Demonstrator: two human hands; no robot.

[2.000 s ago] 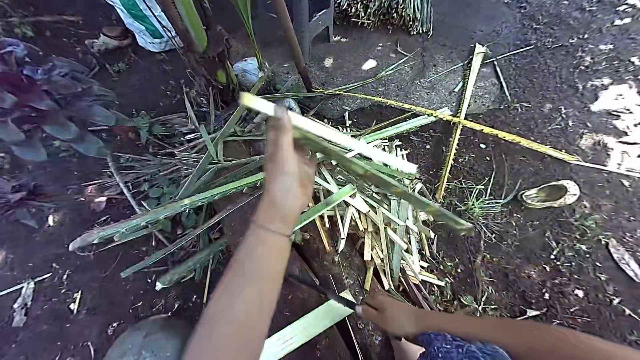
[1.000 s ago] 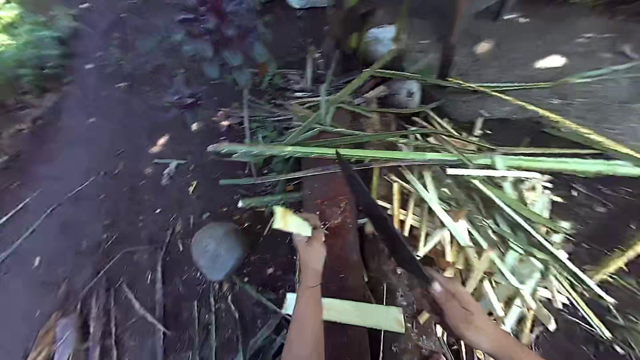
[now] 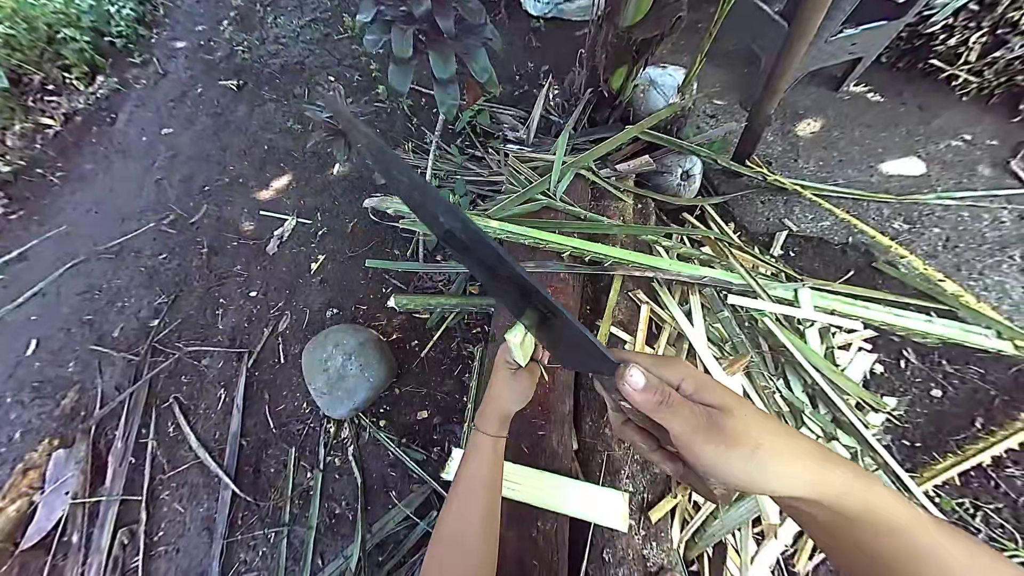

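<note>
My right hand (image 3: 680, 416) grips the handle end of a machete (image 3: 480, 256), whose dark blade points up and left across the view. Behind the blade's lower part, my left hand (image 3: 512, 380) holds a pale green piece of plant stalk (image 3: 520, 344); the blade partly covers that piece, so its length cannot be told. Both hands are over a reddish-brown wooden plank (image 3: 540, 424). A flat, pale split strip (image 3: 564, 494) lies across the plank, passing beneath my left forearm. Long green stalks (image 3: 608, 252) lie across the plank's far part.
A rounded grey stone (image 3: 349, 370) sits on the soil left of the plank. Cut strips (image 3: 808, 352) are heaped on the right. Beyond are a coconut husk (image 3: 676, 174), a wooden pole (image 3: 780, 80) and a purple-leaved plant (image 3: 440, 48). Dry leaf strips (image 3: 120, 472) lie at lower left.
The machete has risen and now crosses in front of my left hand; one second ago it was to the right of it. The long piece my left hand held two seconds ago is no longer seen there.
</note>
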